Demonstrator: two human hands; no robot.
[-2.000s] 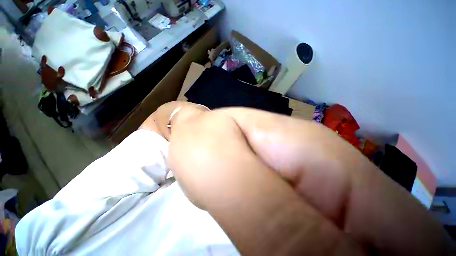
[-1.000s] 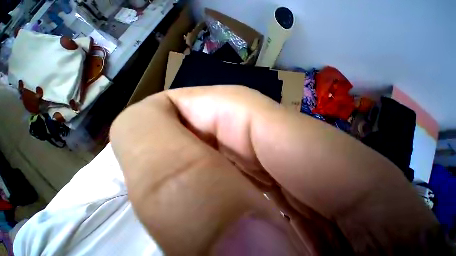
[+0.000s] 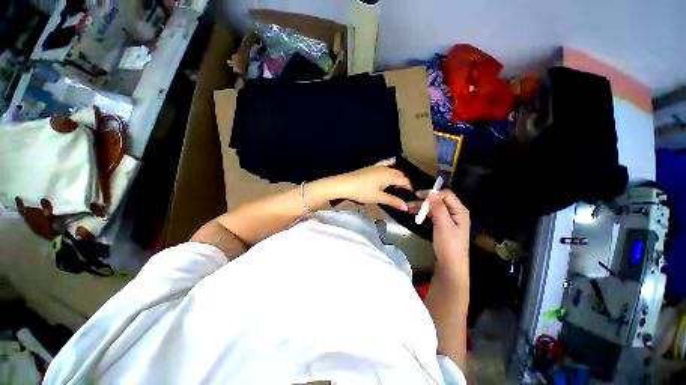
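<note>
A stack of black cut pieces (image 3: 316,124) lies flat on a tan cardboard sheet (image 3: 414,101). My left hand (image 3: 372,186) is at the stack's lower right corner, with its fingers on a black cloth piece (image 3: 410,174). My right hand (image 3: 445,218) holds a white finger-length stick tool (image 3: 429,201) upright between thumb and fingers, close beside my left fingertips. The tool's tip is too small to tell. The string of black pieces (image 3: 519,177) trails from my hands to the right-hand table.
An open cardboard box (image 3: 342,45) with clear plastic stands behind the stack. A red plastic bag (image 3: 474,83) lies beyond the cardboard. A sewing machine (image 3: 635,263) with a blue display is at right. A white bag with brown trim (image 3: 53,165) is on the left table.
The large blurred hand that filled the near view has gone. Both hands now meet low by the stack's corner, with the white tool showing. The view has turned down and right.
</note>
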